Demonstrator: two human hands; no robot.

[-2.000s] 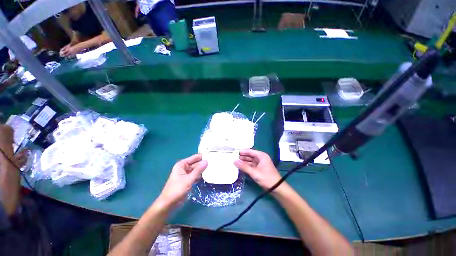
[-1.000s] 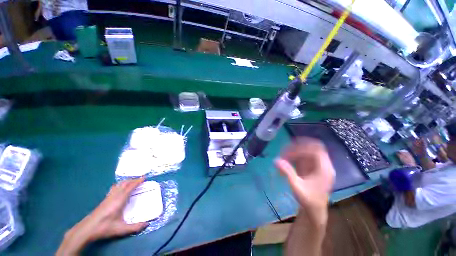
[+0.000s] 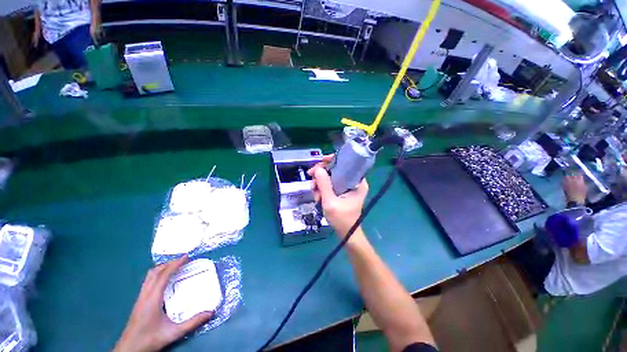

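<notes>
A white housing [image 3: 193, 291] lies on a clear plastic bag [image 3: 232, 289] at the lower left of the bench. My left hand [image 3: 163, 297] grips its left side, thumb at the bottom edge and fingers at the top. My right hand [image 3: 338, 199] is closed around the grey electric screwdriver [image 3: 353, 165], which hangs from a yellow cord [image 3: 402, 69]. The driver is over the right side of the screw feeder [image 3: 297, 177]; its tip is hidden by my hand. White pieces with thin rods [image 3: 201, 217] lie on clear plastic just behind the housing.
Bagged frames [image 3: 15, 256] are at the left edge. One bagged unit [image 3: 258, 138] sits behind the feeder. A black tray [image 3: 459, 204] and a speckled mass of small parts [image 3: 498, 181] are at right, near a seated person [image 3: 592, 251]. A black cable [image 3: 323, 265] crosses the bench front.
My view has swung right. My right hand left the housing, reached to the hanging screwdriver, took hold of it and moved it upright over the feeder. My left hand stays on the housing, now in front of the pile.
</notes>
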